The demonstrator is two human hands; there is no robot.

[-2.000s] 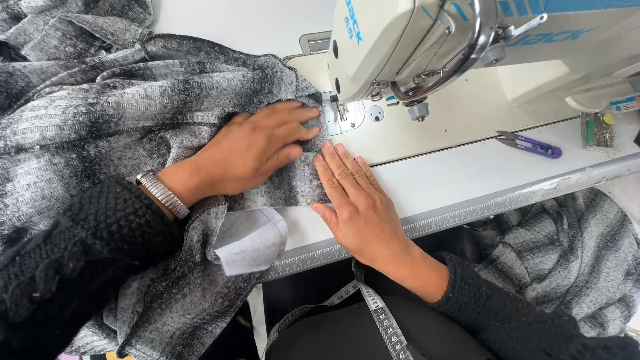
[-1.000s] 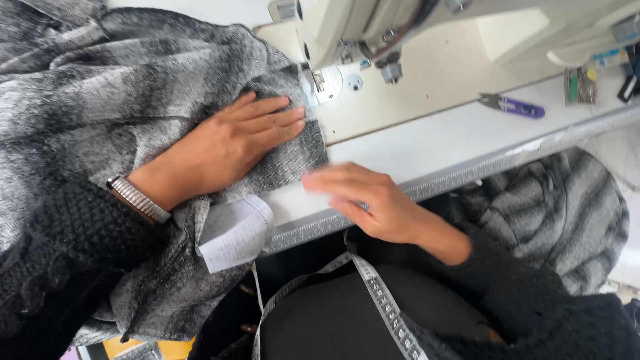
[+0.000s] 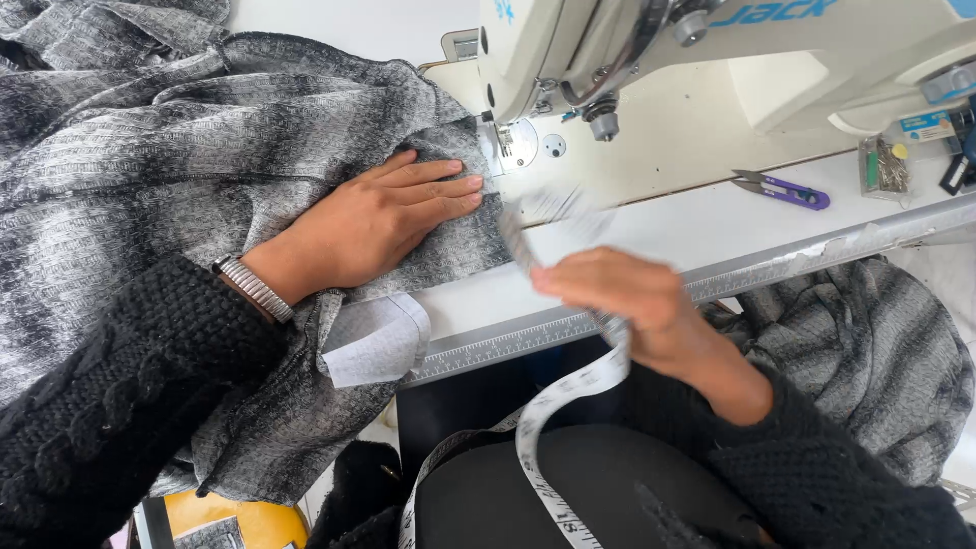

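Observation:
Grey and black knit fabric [image 3: 252,137] spreads over the left of the table, its edge beside the needle plate [image 3: 520,145] of a Jack sewing machine [image 3: 656,69]. My left hand [image 3: 366,221] lies flat on the fabric, fingers pointing toward the plate, gripping nothing. A white measuring tape [image 3: 549,412] rises from my lap into my right hand [image 3: 625,297], which is closed on it; the tape's upper part is blurred with motion above the table edge. A pale facing piece [image 3: 377,339] hangs at the fabric's lower edge.
Purple thread snips [image 3: 785,189] lie on the table at right, near a clear box of pins [image 3: 884,168]. A ruler strip [image 3: 503,339] runs along the front edge. More striped fabric [image 3: 862,358] hangs below right. Something yellow [image 3: 229,515] shows at bottom left.
My right hand, resting on the fabric edge two seconds ago, has lifted away and now holds the measuring tape, which lay in my lap. My left hand stays on the fabric.

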